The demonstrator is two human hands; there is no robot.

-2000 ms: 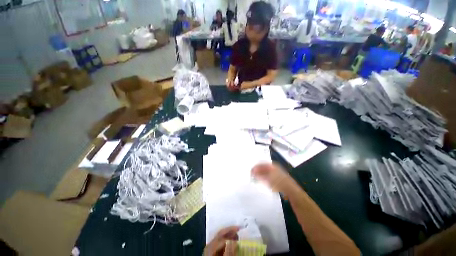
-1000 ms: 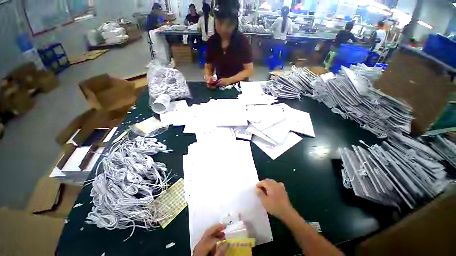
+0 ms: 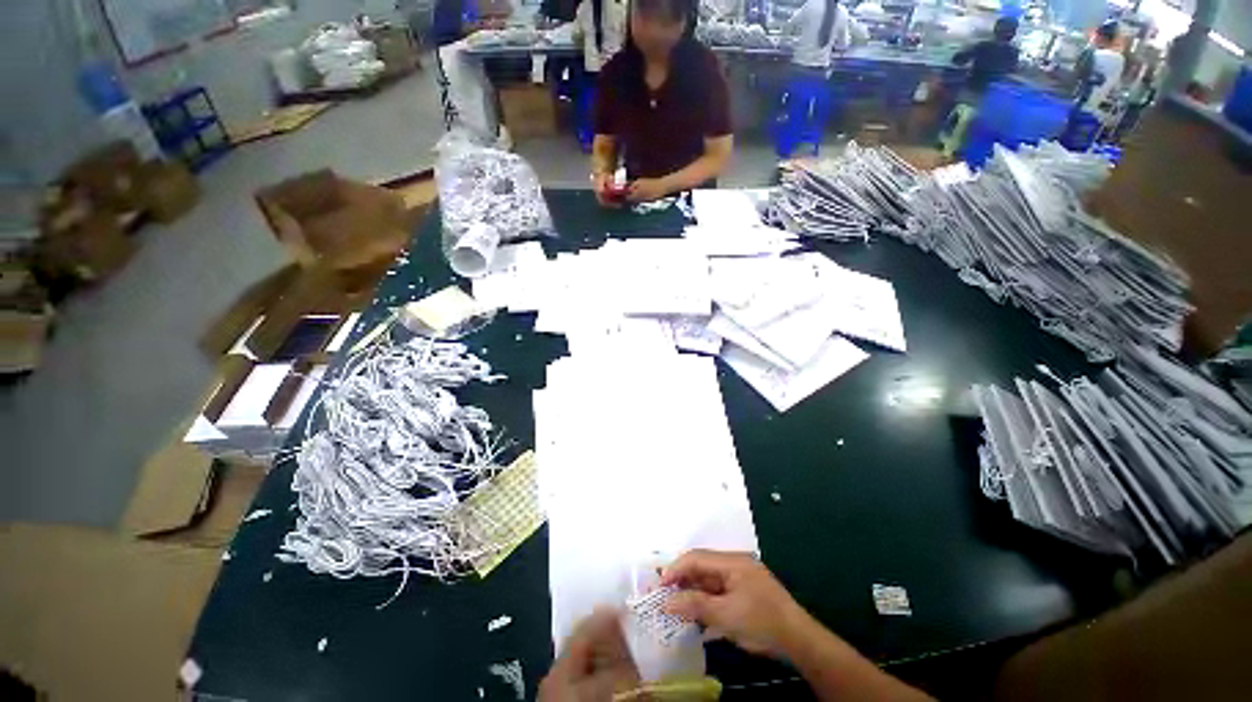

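Flat white paper pieces (image 3: pixel 639 453) overlap in a column in front of me. A sticker sheet (image 3: pixel 665 620), white with small printed marks and a yellow part at the bottom edge, is held over the nearest piece. My right hand (image 3: pixel 728 601) pinches the sheet's upper right edge between thumb and fingers. My left hand (image 3: pixel 593 664) is blurred and cut off by the bottom edge, at the sheet's left side; its exact grip is unclear. A sticker on the white paper is too small to make out.
A heap of white cords (image 3: pixel 391 460) and a pale yellow sheet (image 3: pixel 503 514) lie left. Corded grey-white bundles (image 3: pixel 1098 460) lean at right. A small label scrap (image 3: pixel 891 599) lies right of my hands. A co-worker (image 3: pixel 662 110) sits opposite. Open cartons (image 3: pixel 261 398) stand left.
My right hand has moved down and left from the white paper's right edge to the sticker sheet. The sheet now shows more of its printed white face. The view has shifted.
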